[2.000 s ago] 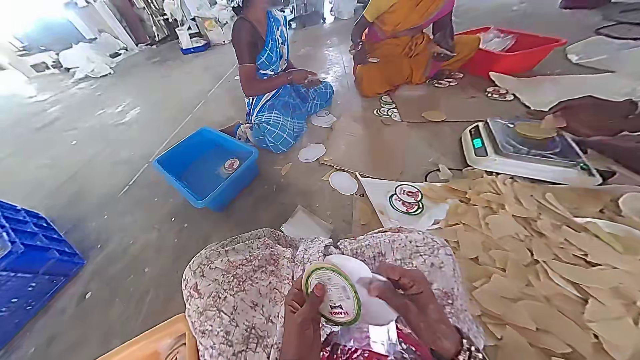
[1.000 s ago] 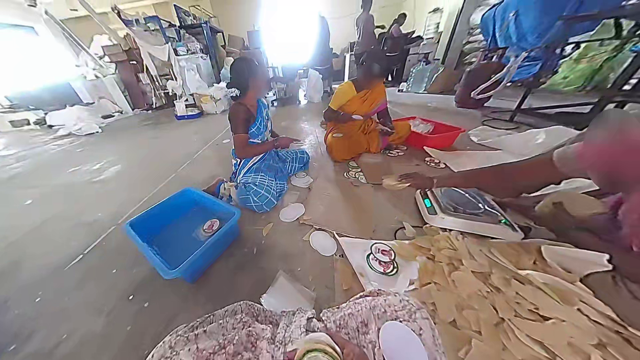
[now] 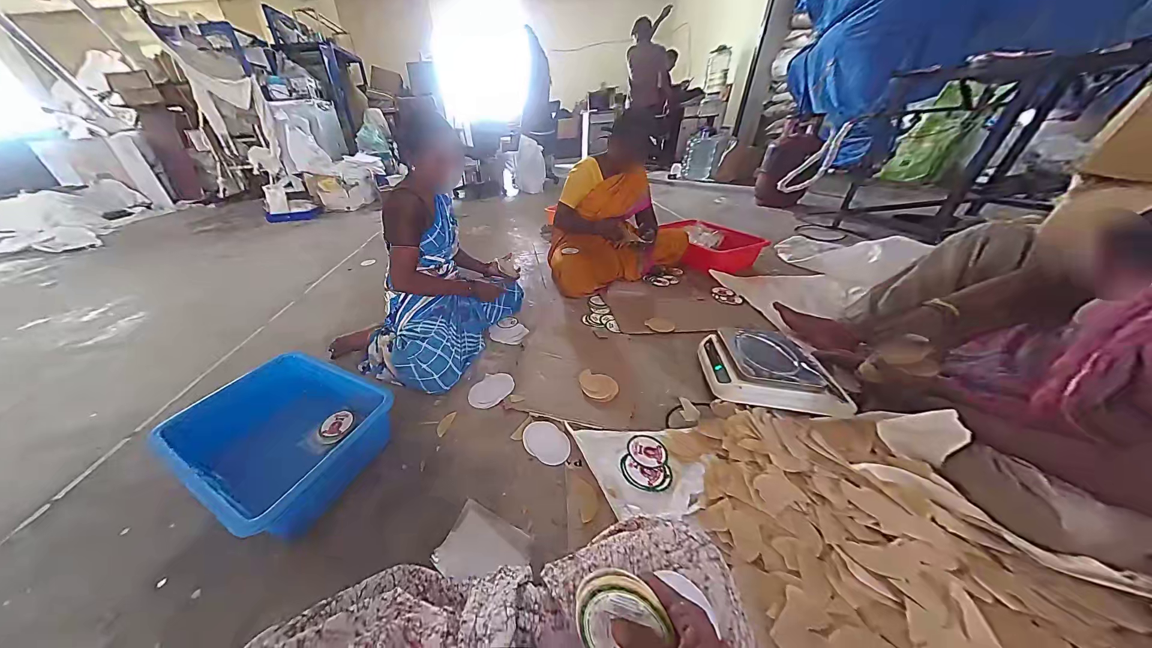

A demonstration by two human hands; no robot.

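At the bottom edge, the thumb of my left hand (image 3: 637, 634) presses on a round printed packet with a green and cream rim (image 3: 605, 598). Fingers of my right hand (image 3: 688, 616) are at its right edge, partly cut off by the frame; their grip is unclear. A white disc (image 3: 691, 589) shows just behind them. Both hands are over my patterned cloth-covered lap (image 3: 504, 603). Two overlapping round printed labels (image 3: 646, 463) lie on a white sheet beyond my knee. To the right spreads a heap of thin tan pieces, like papad (image 3: 810, 531).
A blue tub (image 3: 270, 531) holding one round printed item (image 3: 336, 427) stands left. Ahead are white discs (image 3: 546, 443), a clear plastic sheet (image 3: 481, 540), a digital scale (image 3: 774, 373) and a red tub (image 3: 733, 247). Two people sit ahead; another sits right, beside the scale.
The view has tilted up. My hands, spread apart around the packet two seconds ago, are now close together at the bottom edge. The co-worker's hand by the scale has drawn back to the right.
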